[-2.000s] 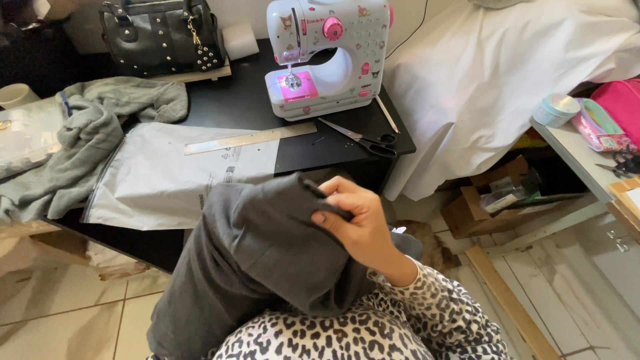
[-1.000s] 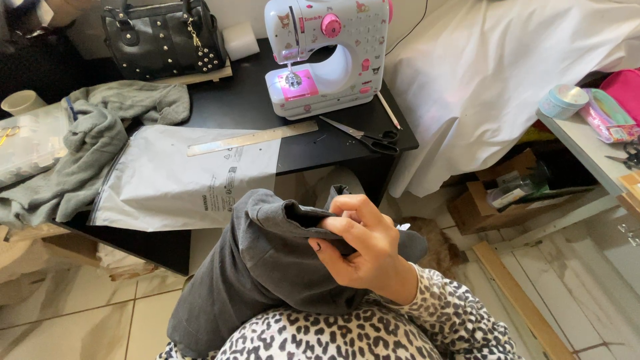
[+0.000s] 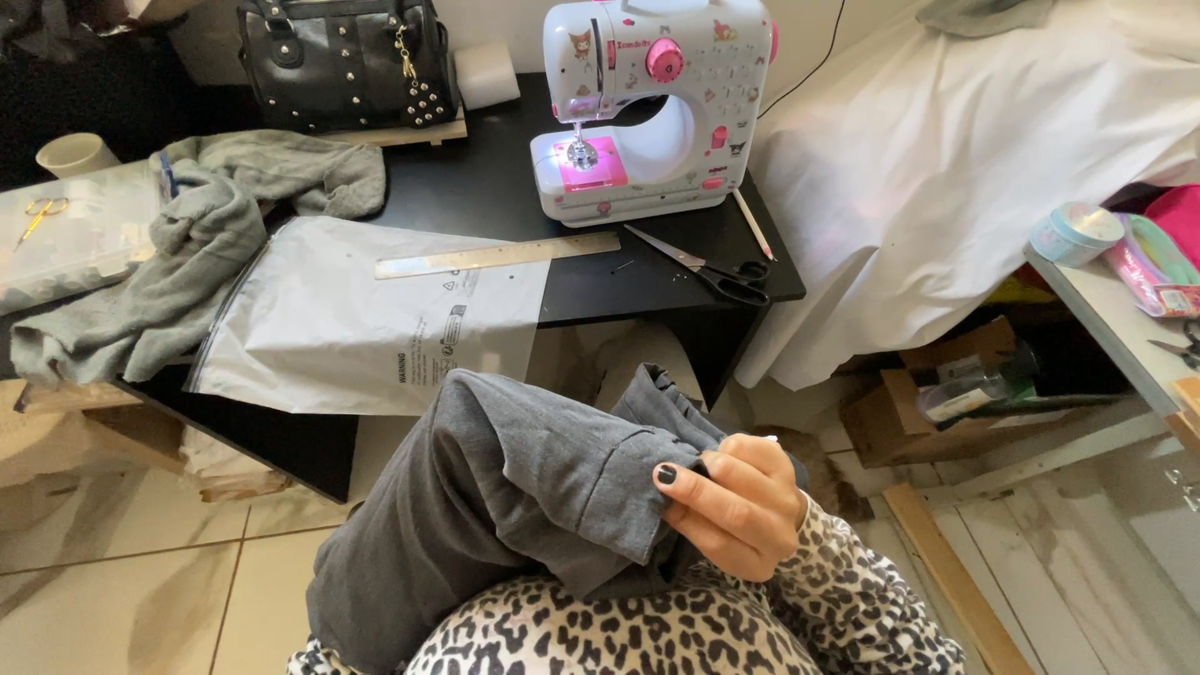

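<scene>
A dark grey garment (image 3: 487, 487) lies bunched over my lap. My right hand (image 3: 736, 506) pinches its stitched edge between thumb and fingers. My left hand is hidden, apparently inside or beneath the cloth, where only a bit of leopard-print sleeve shows at the lower left. Beyond the garment, on the black table, stands a white and pink sewing machine (image 3: 656, 103) with its lamp lit. Black-handled scissors (image 3: 703, 270) lie in front of it, partly open. A metal ruler (image 3: 497, 255) rests partly on a translucent plastic bag (image 3: 375, 309).
A grey-green cloth (image 3: 216, 216) and a clear plastic box (image 3: 66, 234) with small gold scissors lie at the left. Behind them sits a studded black handbag (image 3: 347, 66). A pencil (image 3: 753, 225) lies beside the machine. An open cardboard box (image 3: 900, 412) is at the right, below a grey table (image 3: 1116, 328).
The garment's edge has turned and now shows a stitched band facing up. My right hand has shifted its hold along it. The machine, ruler and scissors have stayed put.
</scene>
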